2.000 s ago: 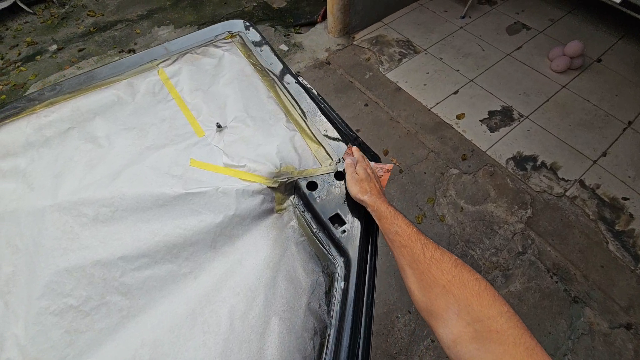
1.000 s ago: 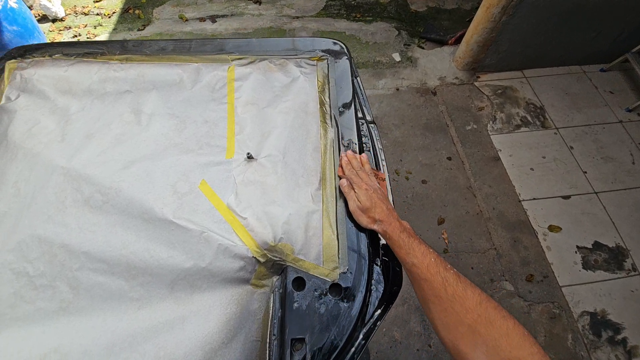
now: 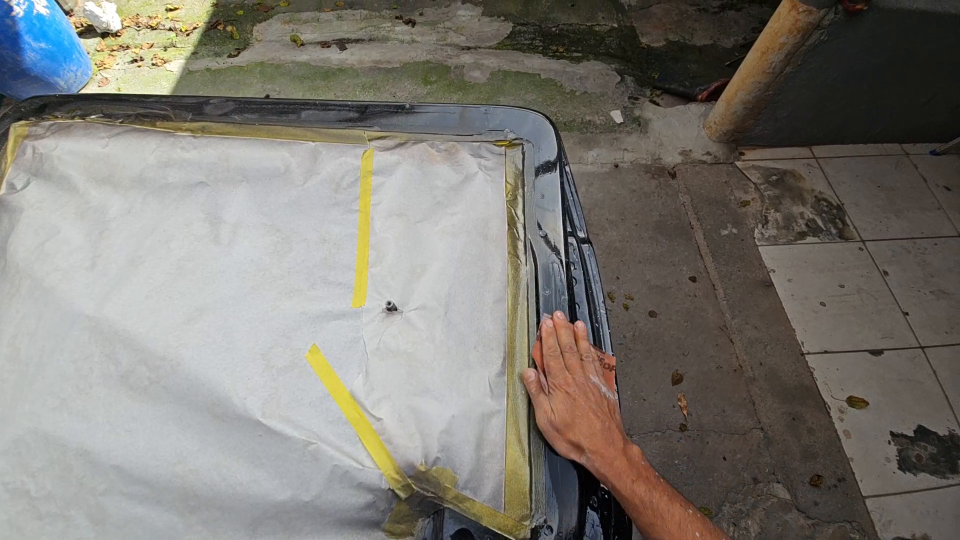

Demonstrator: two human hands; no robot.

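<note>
My right hand (image 3: 581, 390) lies flat on the right edge of a black vehicle panel frame (image 3: 551, 217). Under its fingers it presses a piece of orange-red sandpaper (image 3: 606, 366) to the painted surface, and a corner with print shows beside the fingers. Masking paper (image 3: 225, 300) covers the middle of the panel, its border held by yellow masking tape (image 3: 516, 315). Two brighter tape strips, one upright (image 3: 363, 225) and one slanted (image 3: 358, 420), lie on the paper. Between them a small dark stud (image 3: 390, 306) pokes through. My left hand is not in view.
A blue barrel (image 3: 41, 49) stands at the upper left. Beyond the panel lies mossy, cracked concrete (image 3: 360, 71). A rusty pipe (image 3: 765, 71) rises by a dark wall at the upper right, and worn white floor tiles (image 3: 870, 300) lie on the right.
My right hand with the sandpaper has moved from near the panel's corner with the round holes up along its right edge. The view has turned.
</note>
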